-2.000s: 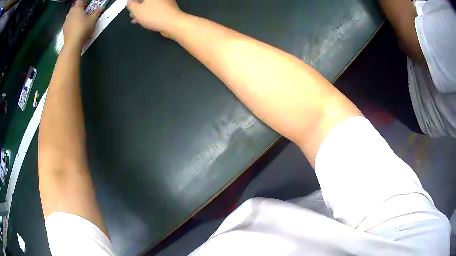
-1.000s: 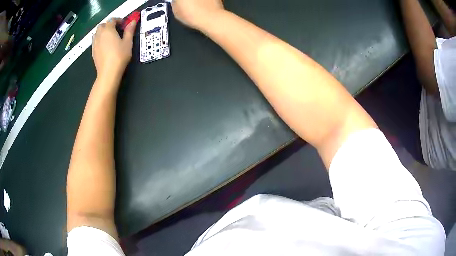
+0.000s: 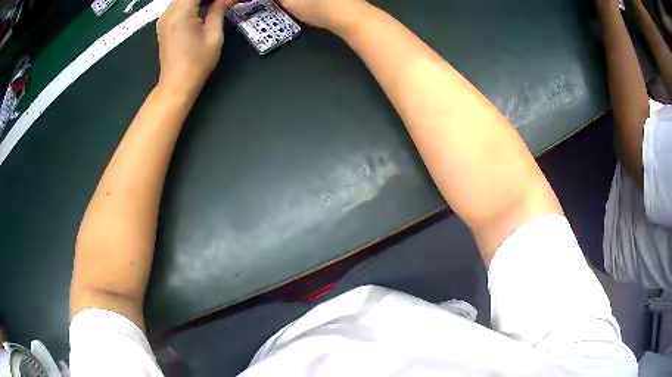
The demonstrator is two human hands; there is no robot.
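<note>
A pale phone unit [image 3: 267, 28] with a keypad of dark marks lies at the top edge of the picture, tilted, its upper end cut off. My left hand [image 3: 190, 35] is at its left, with fingertips at the unit's upper left and partly cut off by the picture's edge. My right hand [image 3: 313, 10] is at its upper right, fingers cut off by the top edge. Whether the fingers grip the unit or a small part cannot be told.
The dark green worktop [image 3: 295, 147] lies under my arms. A white edge strip [image 3: 81, 65] curves at the left, with waiting units [image 3: 13, 92] on the belt beyond. A round white fan [image 3: 26, 362] stands at lower left. Another person's arm [image 3: 626, 96] is at the right.
The unit has come from beyond the white strip onto the worktop, and is now turned and higher in the picture. The red part by my left fingers no longer clearly shows.
</note>
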